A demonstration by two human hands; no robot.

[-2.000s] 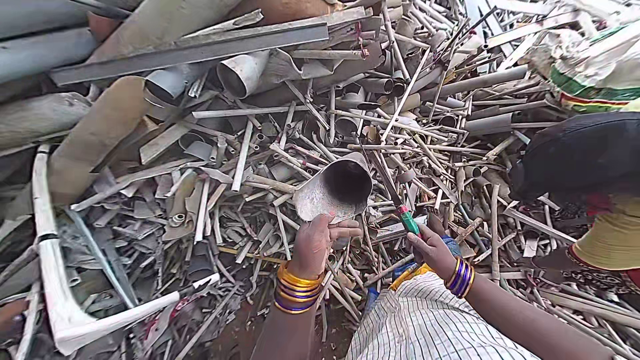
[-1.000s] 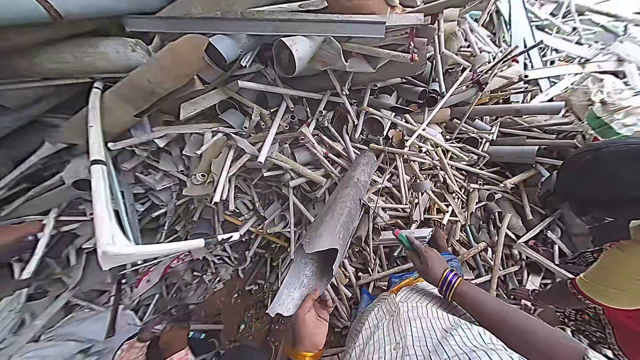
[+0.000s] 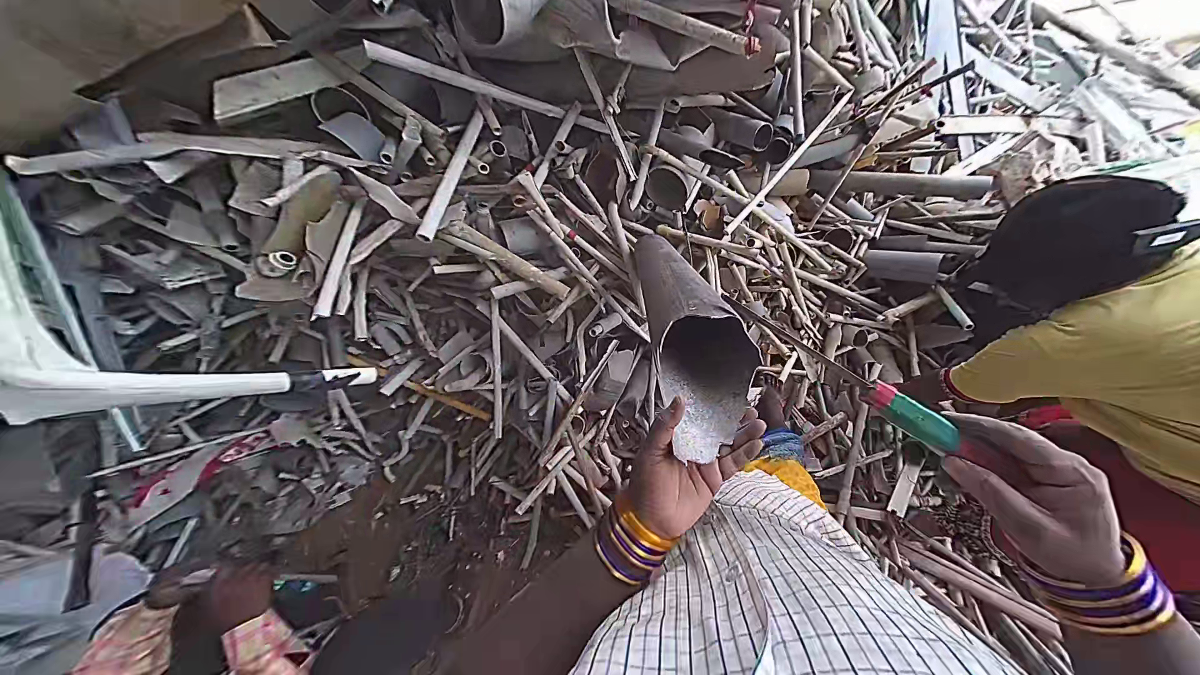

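Observation:
My left hand (image 3: 682, 478), palm up and with bangles at the wrist, holds the jagged lower end of a wide grey plastic pipe piece (image 3: 682, 291). The pipe's dark opening faces me, and its far end points up over the scrap pile. In my right hand (image 3: 1041, 487) is the green and red handle of a tool (image 3: 923, 420). Its thin dark blade or shaft runs up and left to the right side of the pipe; the tip cannot be made out.
A heap of broken pipes (image 3: 525, 262) spreads all around. At the right a person in a yellow top (image 3: 1106, 347) bends close to my right hand. A white bent plastic piece (image 3: 141, 389) lies at left. Another person's checked sleeve (image 3: 258, 642) shows at the lower left.
The pipe piece has turned: a second ago its open end pointed down and left, now it faces me. My left hand has come up with it. My right hand still holds the tool.

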